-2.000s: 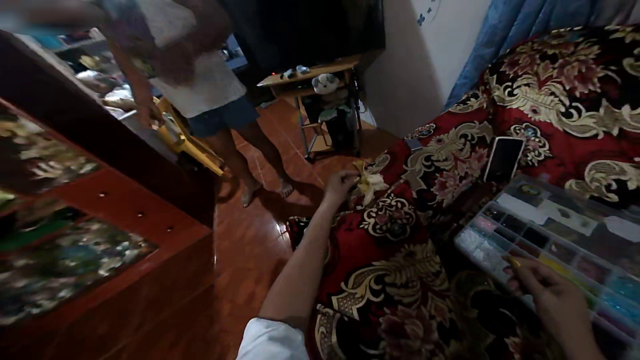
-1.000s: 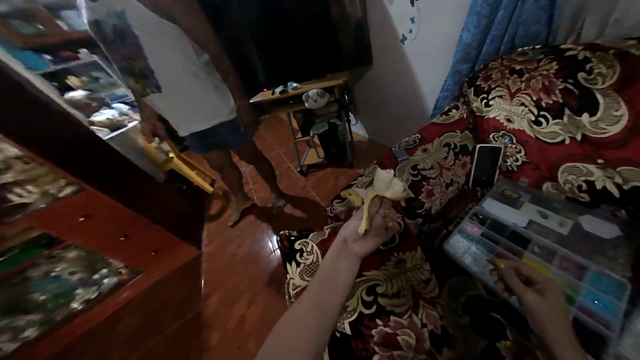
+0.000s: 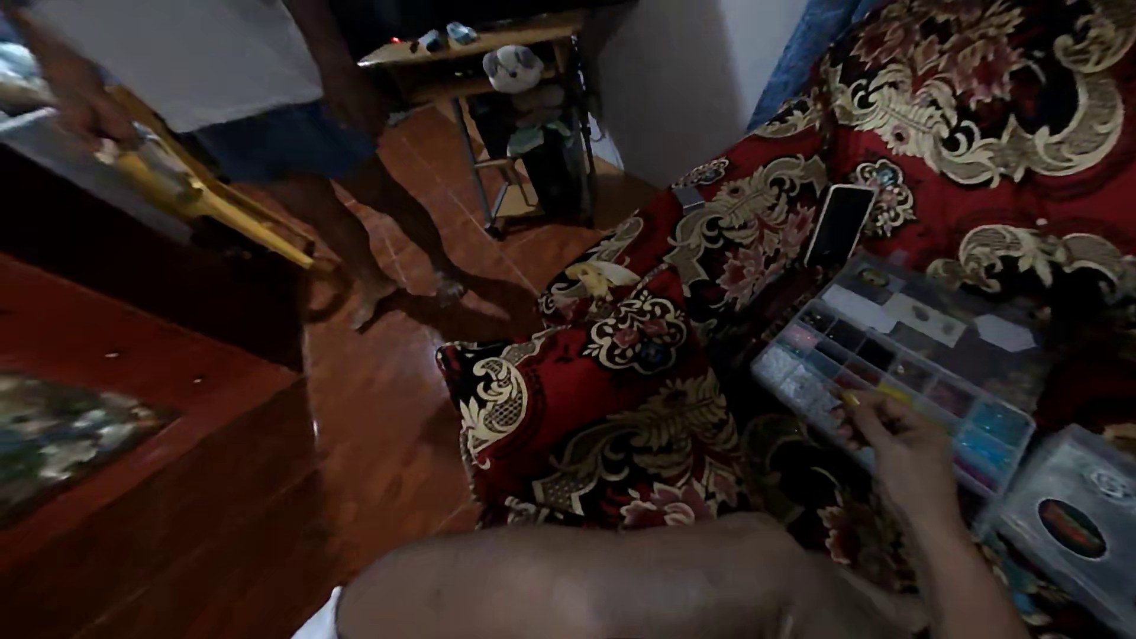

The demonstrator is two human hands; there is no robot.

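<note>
My right hand [image 3: 896,435] reaches over the near edge of an open clear plastic compartment box [image 3: 981,346]. Its thumb and forefinger come together, with a small yellow spot at their tips; whether this is a nail or a held thing is unclear. Colored small pieces fill many compartments, blue at the right end. A pale yellow banana peel [image 3: 599,280] lies on the patterned red sofa cover [image 3: 568,364]. My bent left arm crosses the bottom of the head view, and its hand cannot be seen.
A smartphone [image 3: 839,224] lies beyond the box. Another clear plastic box [image 3: 1069,524] sits at the lower right. A person [image 3: 346,222] stands at upper left beside a yellow chair [image 3: 213,200]. Farther back is a wheeled wooden stand [image 3: 479,53] with a plush toy [image 3: 515,69].
One second ago my left hand held the banana peel up over the sofa; now the peel lies on the cover and the left arm is drawn back, bent. My right hand stays at the box.
</note>
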